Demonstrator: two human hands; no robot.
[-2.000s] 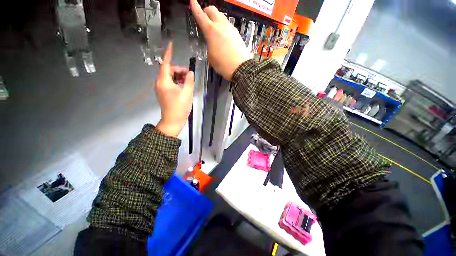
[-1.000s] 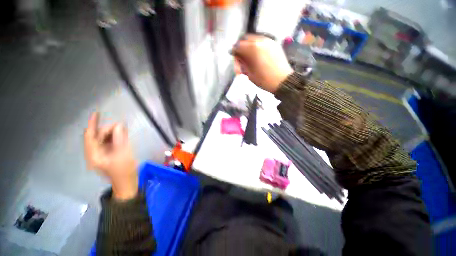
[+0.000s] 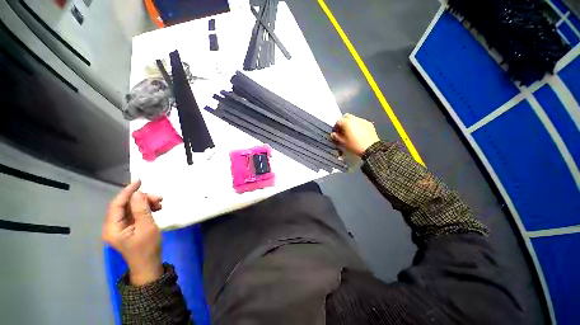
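Observation:
A fanned pile of black strips lies on the white table at its near right. My right hand is at the right end of the pile, fingers closed around the ends of one or more strips; how many is hidden. My left hand is raised by the table's near left corner, thumb and fingers apart, holding nothing that I can see. A pink block with a black insert sits near the table's front edge.
Left of the pile are wide black strips, a plain pink piece and a grey wad. A far strip bundle lies at the back. A blue bin is below the left corner. Blue panels stand at right.
The view has turned down to the table. My right hand has come down from the clamps to the strip pile. My left hand has lowered beside the table.

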